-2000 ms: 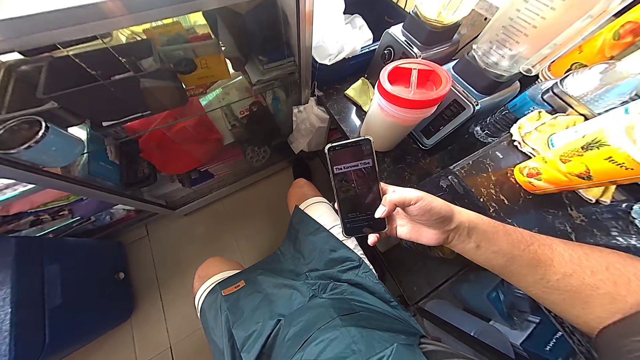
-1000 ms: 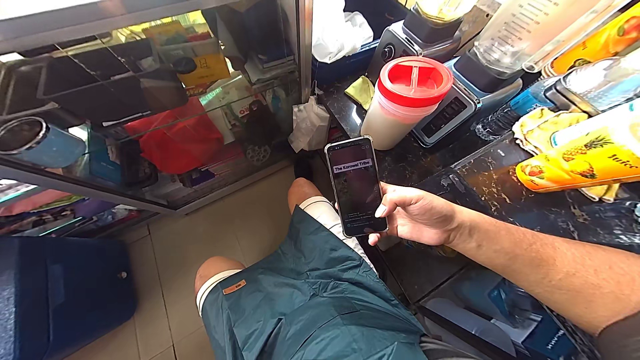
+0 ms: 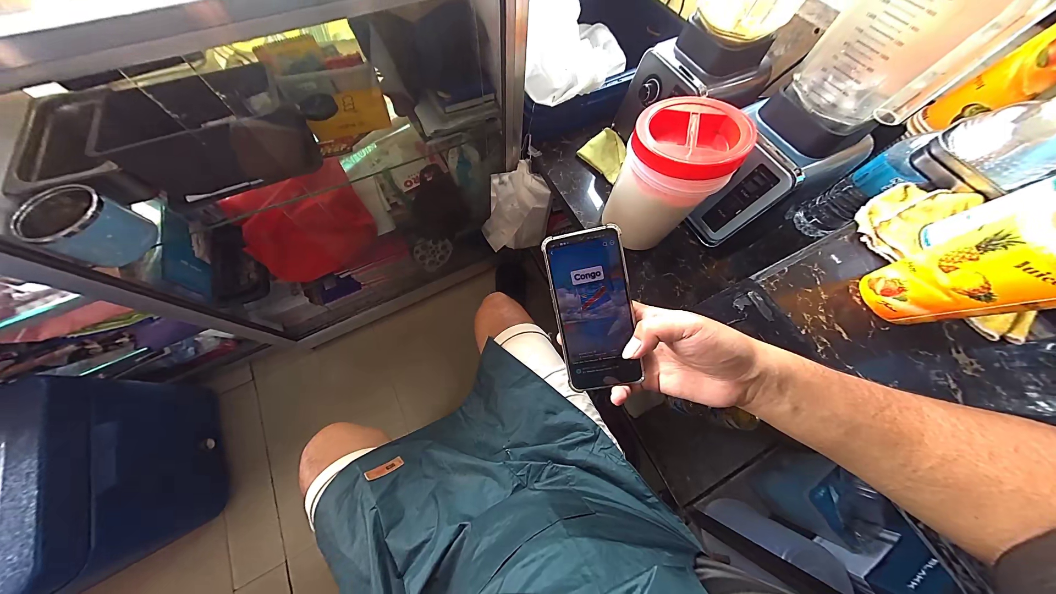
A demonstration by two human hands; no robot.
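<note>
My right hand [image 3: 693, 351] is closed around the lower part of a smartphone [image 3: 592, 313] in a clear case, its thumb on the edge of the lit screen. The phone stands upright above my lap, which a dark green apron [image 3: 503, 487] covers. Just behind the phone, on the dark marbled counter, is a tall whitish plastic container [image 3: 656, 194] with a red lid. Nothing of my left hand shows in the head view.
Blenders [image 3: 763, 190] stand at the back of the counter, near a yellow cloth [image 3: 604, 155] and a yellow fruit-patterned juice cup [image 3: 965, 264] lying on its side. At left are a glass display case [image 3: 396, 272] and a dark blue cooler [image 3: 157, 478]. A white plastic bag [image 3: 518, 205] hangs beside the case.
The phone's screen has switched from a darker picture to a blue one with a different caption. My right hand and the phone have stayed in about the same place.
</note>
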